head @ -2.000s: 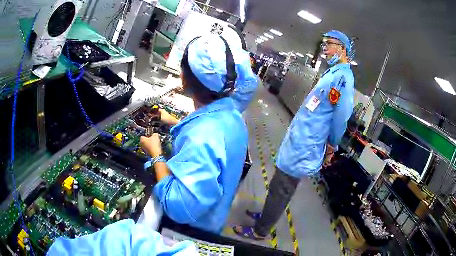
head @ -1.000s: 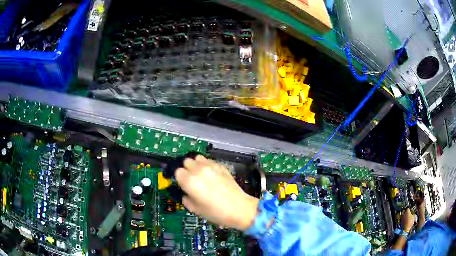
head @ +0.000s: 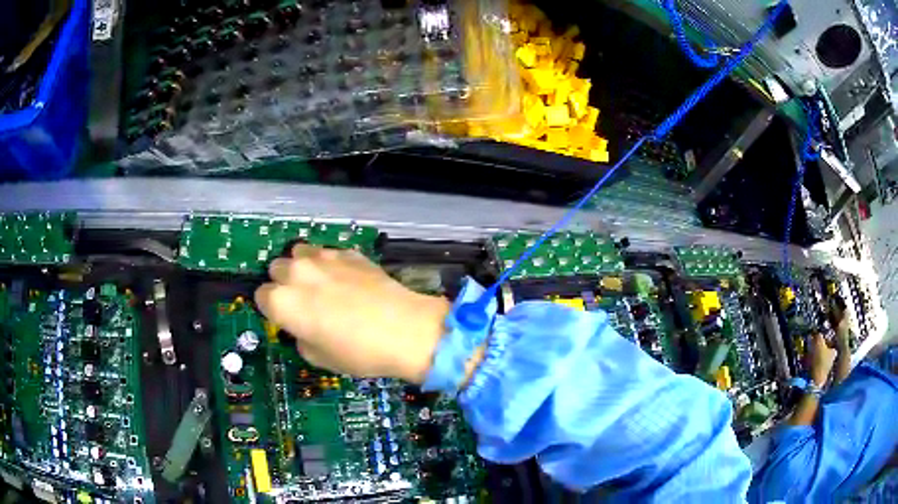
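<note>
My right hand (head: 345, 310), in a blue sleeve and wrist strap, reaches in from the right over the green main board (head: 320, 433). Its fingers are bent down at the board's upper part, below the narrow green strip (head: 226, 241). A dark bit shows at the knuckles; the fingertips and anything in them are hidden. The board lies in a black carrier (head: 192, 345) and bears two white-topped cylinders (head: 238, 354) and a yellow block (head: 261, 471). My left hand is out of the picture.
Behind the metal rail (head: 128, 202) are a blue bin (head: 49, 128), a clear blister tray (head: 295, 89) of dark parts and loose yellow blocks (head: 556, 98). A blue cord (head: 591, 192) crosses to my wrist. A coworker's hands (head: 822, 354) are over boards at the right.
From two seconds ago, the view has turned from the coworkers to the boards. Since one second ago, my right hand has shifted left in view, and the black mass at its fingertips is mostly hidden.
</note>
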